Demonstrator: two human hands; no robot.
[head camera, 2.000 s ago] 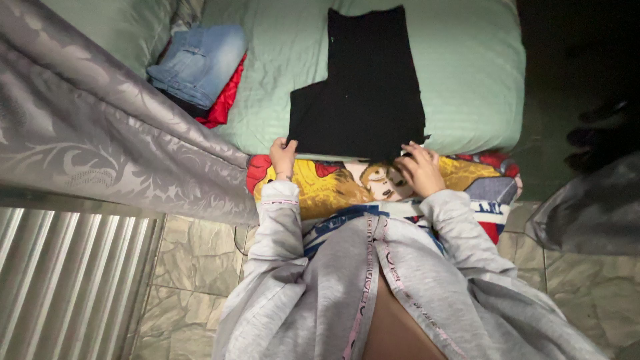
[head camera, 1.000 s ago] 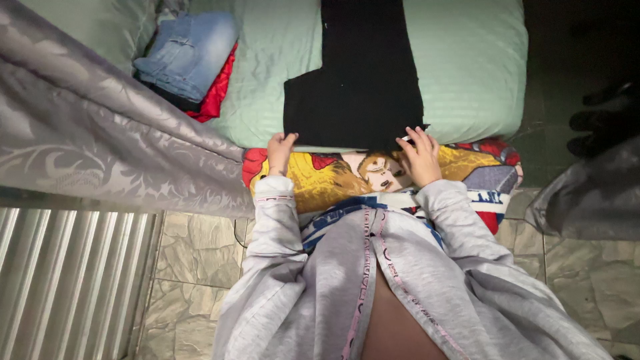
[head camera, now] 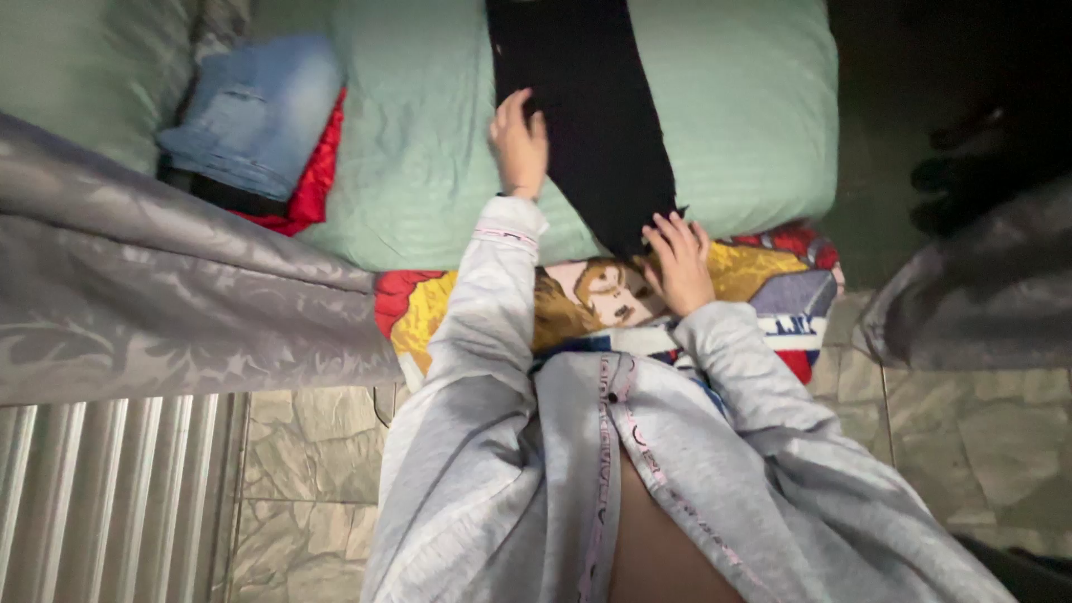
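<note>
A black cloth garment (head camera: 590, 109) lies lengthwise on a bed with a light green sheet (head camera: 737, 109). Its left edge slants inward to a narrow lower end near the bed's front edge. My left hand (head camera: 519, 146) rests at the garment's left edge, fingers apart, with the thumb side over the black cloth. By the garment's lower right corner is my right hand (head camera: 680, 260), its fingers spread and fingertips at the cloth's edge; whether they pinch it is unclear. Beneath that hand, a printed blanket (head camera: 745, 272) in yellow, red and blue lies along the front of the bed.
Folded blue jeans (head camera: 260, 109) lie with red cloth (head camera: 322, 172) and dark cloth on the left of the bed. A grey patterned curtain (head camera: 167, 310) spans the left side, above a ribbed metallic panel (head camera: 92, 502). More grey fabric (head camera: 980, 276) hangs at the right, over stone-patterned floor tiles (head camera: 980, 427).
My left hand has moved up from the garment's lower left corner to its left edge. The lower left part, spread wide before, is now folded inward. My right hand stays near the lower right corner.
</note>
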